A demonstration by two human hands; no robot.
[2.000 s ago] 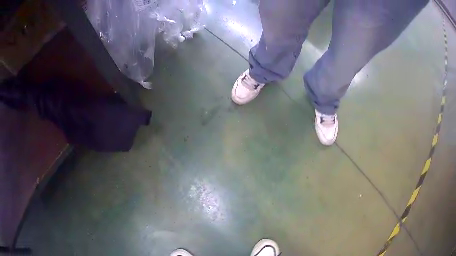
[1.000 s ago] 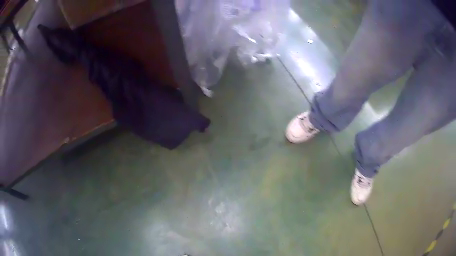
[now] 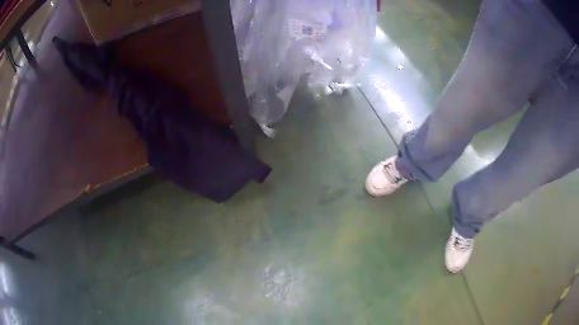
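Neither of my hands is in view. Nearest in front of me, a dark navy cloth lies across a low brown board and hangs over its front edge at the left. Clear plastic bags hang beside the dark table leg, one with a white printed label. A cardboard box sits on the board at the top left, cut off by the frame edge.
A person in blue-grey jeans and white shoes stands at the right on the green floor. Yellow-black tape shows at the lower right corner. A dark metal foot sticks out at the lower left.
The view has swung left, so the table, cloth, bags and person sit further right in the picture. More of the box and bags shows. My shoe tips have left the view.
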